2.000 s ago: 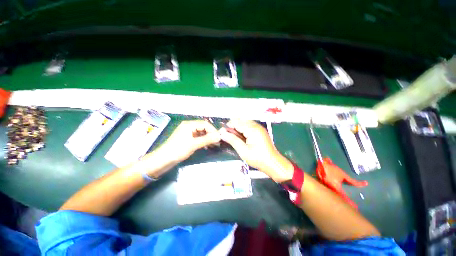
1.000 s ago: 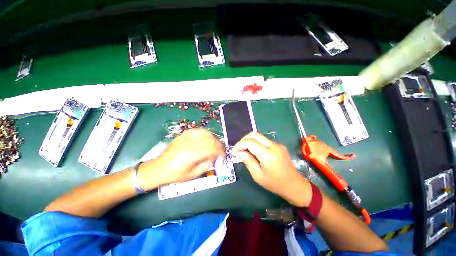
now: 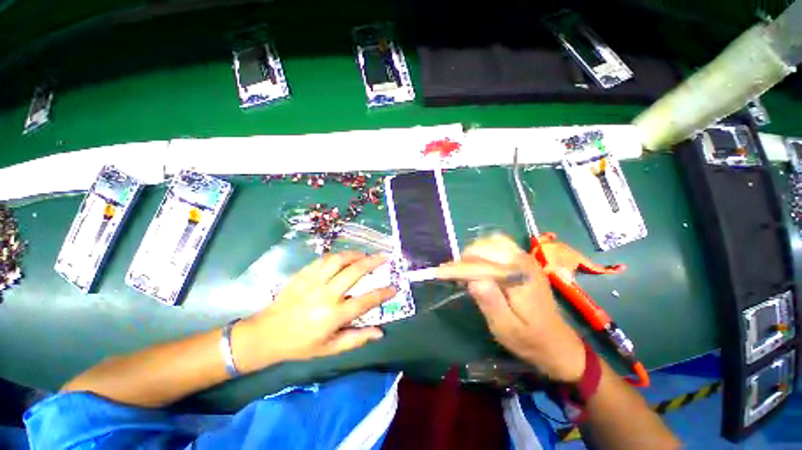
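Note:
A phone unit (image 3: 398, 304) lies on the mat in front of me, its right end showing white edges and circuitry. My left hand (image 3: 321, 303) lies over it, holding it down and hiding most of it. My right hand (image 3: 528, 308) grips a slim pale stick-like tool (image 3: 435, 273), whose tip is at the unit's upper right end. A thin line, possibly tweezers, shows below the stick; blur hides the detail. A white-bordered dark panel (image 3: 422, 216) lies just behind the unit.
Phone units lie at left (image 3: 180, 235) and right (image 3: 607, 202). An orange-red air gun (image 3: 576, 294) lies beside my right hand. Small parts (image 3: 325, 221) are scattered behind my left hand. A white rail (image 3: 308, 149) borders the belt; a black tray (image 3: 747, 228) and wrapped post (image 3: 712, 92) stand at right.
My left hand has opened out flatter over the phone unit. My right hand has moved right and now shows the pale stick. Earlier, both hands were raised together away from the unit.

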